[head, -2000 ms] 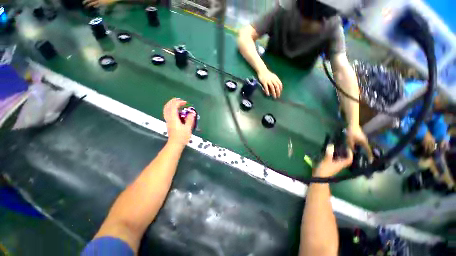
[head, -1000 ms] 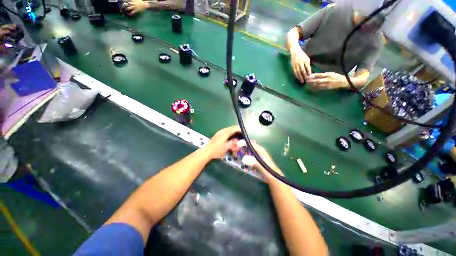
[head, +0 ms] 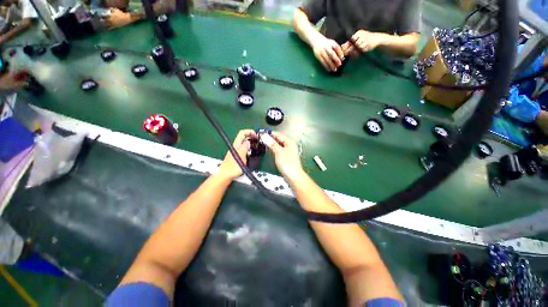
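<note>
My left hand (head: 237, 157) grips a black cylindrical housing (head: 255, 157) from its left side, just above the white edge rail. My right hand (head: 282, 153) is at the housing's top right, fingers on a small silver-blue wired part (head: 264, 138) at its upper end. Whether that part sits fully inside cannot be told. A part-built unit with a red glowing end (head: 156, 125) stands tilted on the green belt to the left. A black end cap with a pale centre (head: 274, 115) lies just beyond my hands.
A thick black cable (head: 396, 207) loops across the view, passing over my left hand's edge. A person's hands (head: 339, 54) work across the belt. A cardboard box of wired parts (head: 441, 78) is at upper right. More end caps (head: 373, 126) lie on the belt; a plastic bag (head: 57, 157) lies left.
My hands now hold a black housing upright near the rail, together with the small wired part. The view has shifted. The red-lit unit has stayed on the belt since one second ago.
</note>
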